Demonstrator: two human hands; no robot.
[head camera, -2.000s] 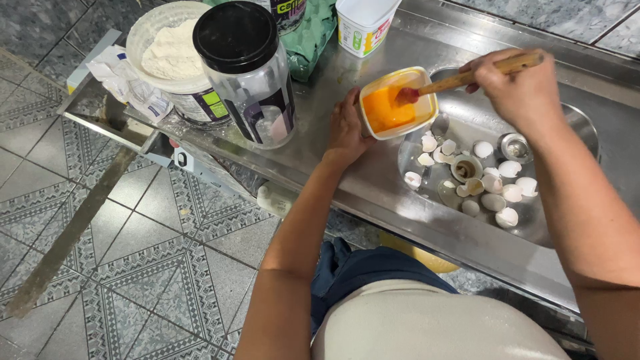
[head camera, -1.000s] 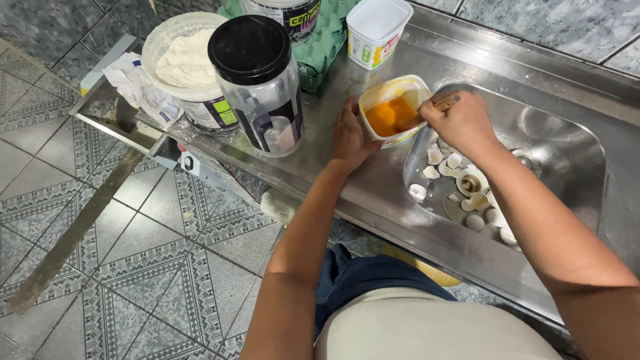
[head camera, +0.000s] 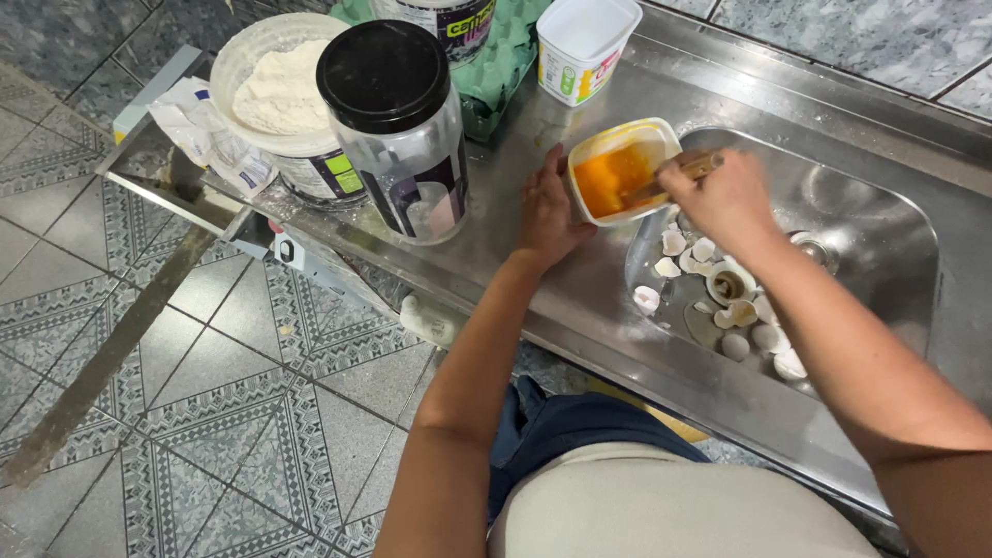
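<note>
My left hand (head camera: 549, 209) grips the near left side of a white plastic tub (head camera: 583, 198), which tilts at the sink's left rim. Orange-yellow beaten egg (head camera: 616, 180) lies in the tub. In my right hand (head camera: 725, 194) is a wooden handle (head camera: 701, 164), slanting down into the egg; its lower end is hidden and blurred. Below the hands, several broken eggshells (head camera: 736, 314) lie in the steel sink (head camera: 868, 232), near a small pale round cup (head camera: 728, 282).
A tub of white powder (head camera: 283, 85), a clear jar with a black lid (head camera: 399, 132), a crumpled packet (head camera: 213, 139) and a green egg tray (head camera: 496, 93) crowd the counter's left part. A second white tub (head camera: 585, 58) stands behind the held one. A drain (head camera: 814, 249) lies in the sink.
Two seconds ago the handle's red lower end showed above the egg; now it is down inside the tub. My right hand has come lower and closer to the tub, which my left hand still holds.
</note>
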